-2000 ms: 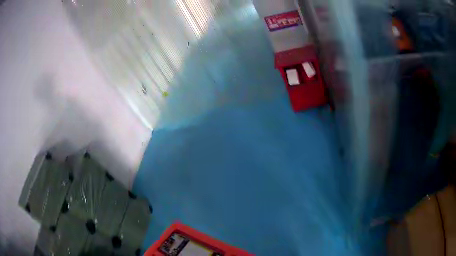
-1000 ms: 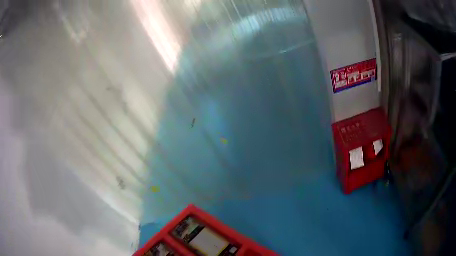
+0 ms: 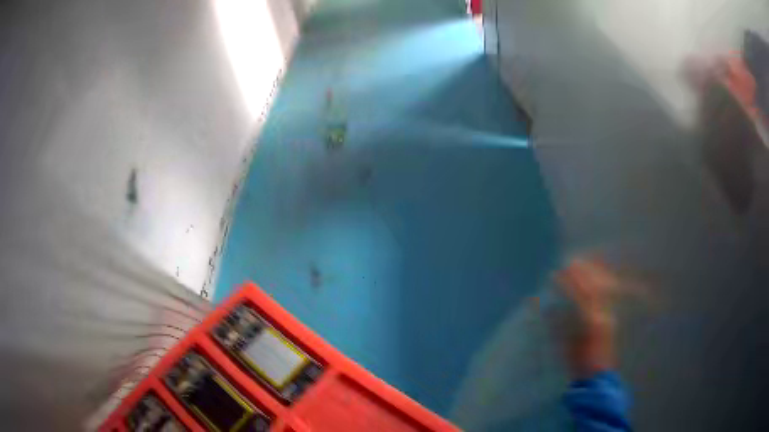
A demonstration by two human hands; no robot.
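Observation:
The red-orange tray [image 3: 384,396] is at the lower left, tilted in the picture and cut off by the bottom edge. Open-backed phones lie in its pockets; one phone [image 3: 274,360] shows a white battery with yellow edging, and the one beside it [image 3: 215,401] a black battery. The tray's right part shows a bare red pocket. My right hand [image 3: 590,295], in a blue sleeve, is at the lower right, apart from the tray and badly blurred; its fingers cannot be made out and nothing is seen in it. My left hand is not in view.
A blue floor [image 3: 388,211] runs ahead between a pale wall [image 3: 126,110] on the left and a grey surface [image 3: 624,186] on the right. A blurred hand-like shape [image 3: 729,80] with a dark patch below it shows at the upper right. Dark marks dot the floor.
More of the tray shows now, higher and further left. My right hand has come into view. The red box has left the picture, and a plain grey surface fills the right side.

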